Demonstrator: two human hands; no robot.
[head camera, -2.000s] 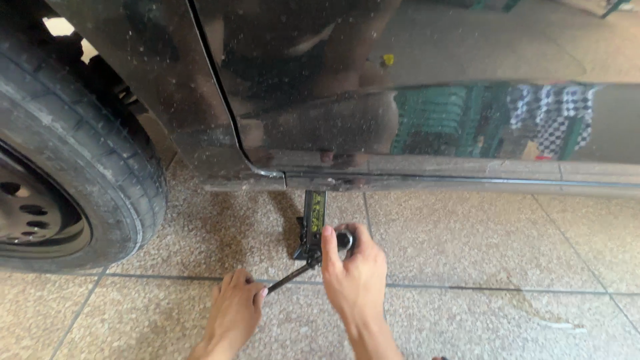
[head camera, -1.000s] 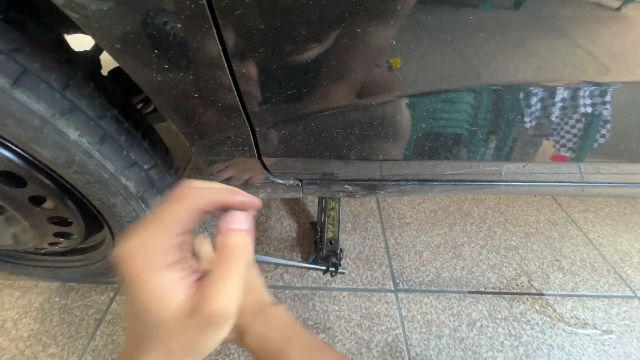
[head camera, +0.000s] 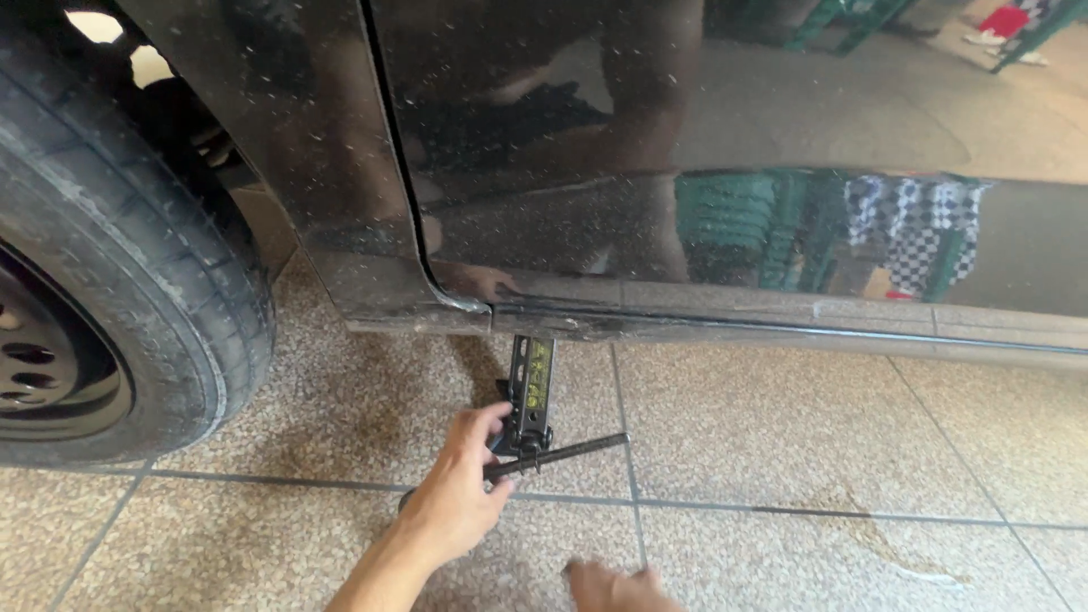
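A black scissor jack (head camera: 534, 382) with yellow markings stands on the floor under the sill of a dark car (head camera: 544, 229). Through its end passes a dark metal crank rod (head camera: 586, 446), whose free tip points right. My left hand (head camera: 459, 493) is at the jack's left side, its fingers around the left part of the rod; a dark rounded end shows behind the wrist. Low in the view, my right hand (head camera: 616, 586) is blurred and partly cut off by the frame's edge, apart from the rod and jack.
At the left is a car wheel with a black tyre (head camera: 195, 297) and a steel rim (head camera: 59, 365). The floor is speckled tile (head camera: 765, 433) with grey joints. Green chairs and checked cloth show as reflections in the car door.
My right hand has left the jack end, where it was two seconds ago, and is now low in the view. The rod has turned; its tip now reaches right of the jack.
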